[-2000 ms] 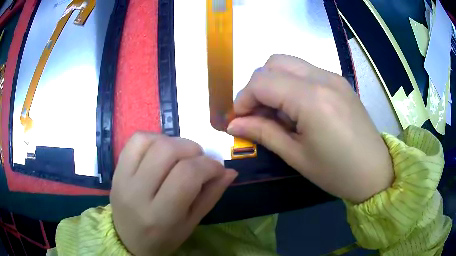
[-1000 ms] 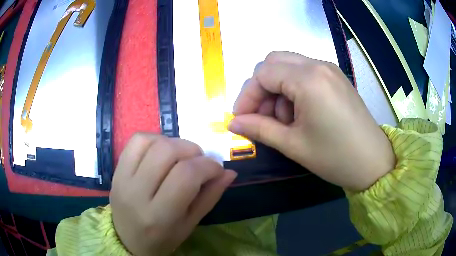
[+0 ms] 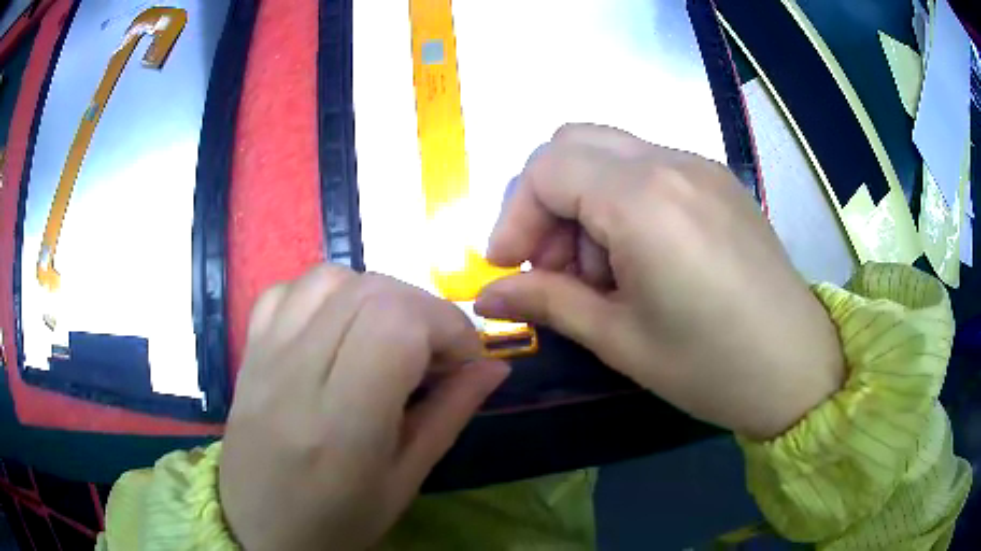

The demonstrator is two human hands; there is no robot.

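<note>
An LCD panel (image 3: 602, 65) with silver-white back and black border lies before me. An orange flex cable (image 3: 438, 118) runs down its back to the lower edge. My right hand (image 3: 678, 280) pinches the cable's lower end between thumb and index finger. A small dark connector with an orange edge (image 3: 510, 343) shows just below, at the panel's lower edge. My left hand (image 3: 355, 387) is beside it, thumb and index fingertips close together at the connector's left side; whether they hold anything cannot be told.
A second panel (image 3: 140, 194) with a hooked flex cable (image 3: 81, 145) lies at left on the red foam tray (image 3: 274, 140). At right are a black tape sheet with pale yellow borders (image 3: 823, 108), a silver-grey sheet (image 3: 796, 183) and white liner scraps (image 3: 941, 129).
The panels have shifted slightly left. The flex cable's upper part has moved left. My left fingertips have moved up to the connector's left side. My right fingertips have moved slightly left.
</note>
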